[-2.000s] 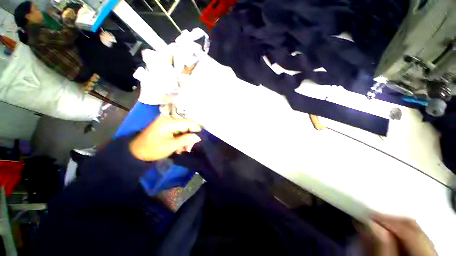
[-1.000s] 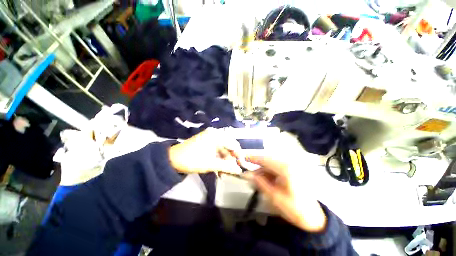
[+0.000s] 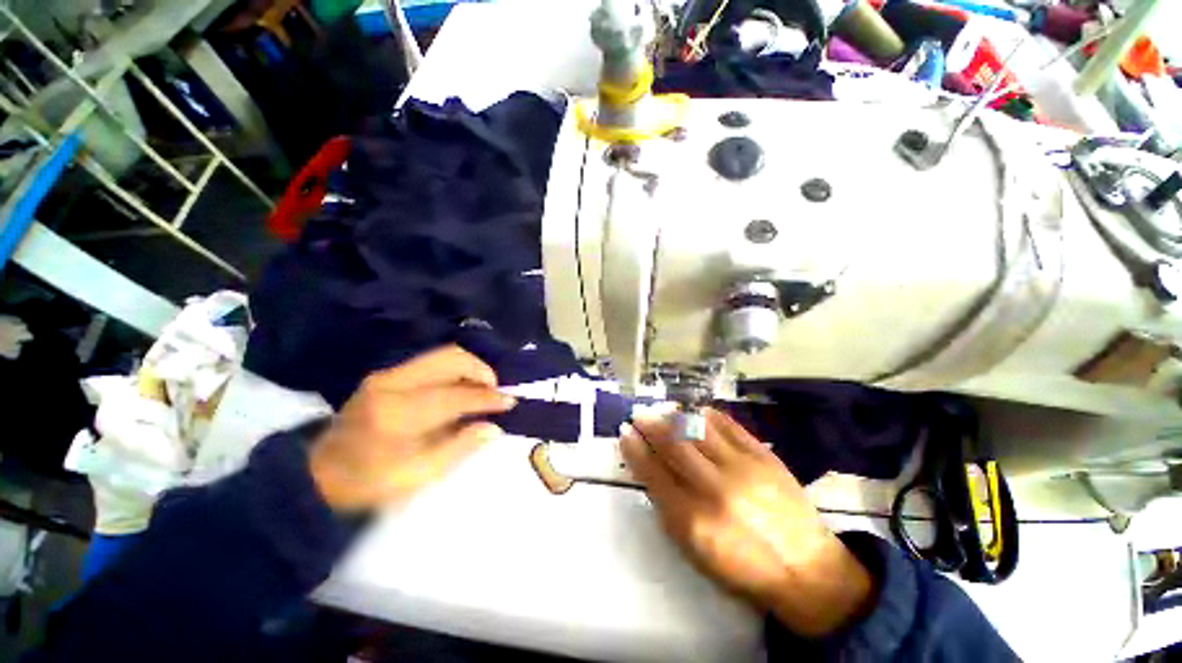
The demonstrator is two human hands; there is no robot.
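A dark navy fabric strip (image 3: pixel 547 417) lies flat at the needle area of the cream-white sewing machine (image 3: pixel 830 246). My left hand (image 3: pixel 417 427) pinches the strip's left part with its fingertips. My right hand (image 3: pixel 736 508) has its fingertips pressed on the fabric right by the presser foot; the machine parts partly hide what they touch. A large navy heap (image 3: pixel 402 246) lies left of and behind the machine head. More navy fabric (image 3: pixel 849 427) is bunched under the arm, right of the needle.
Scissors with black loop handles (image 3: pixel 923 518) and a yellow-and-black tool (image 3: pixel 996 518) lie right of my right hand. A whitish bundle (image 3: pixel 175 389) sits at the left table end. Coloured thread spools (image 3: pixel 866 29) stand behind the machine. A red crate (image 3: pixel 309 188) is at the left.
The view has moved closer to the machine head. My hands, together in front of the table before, are now apart at the needle area, with the strip lying flat there.
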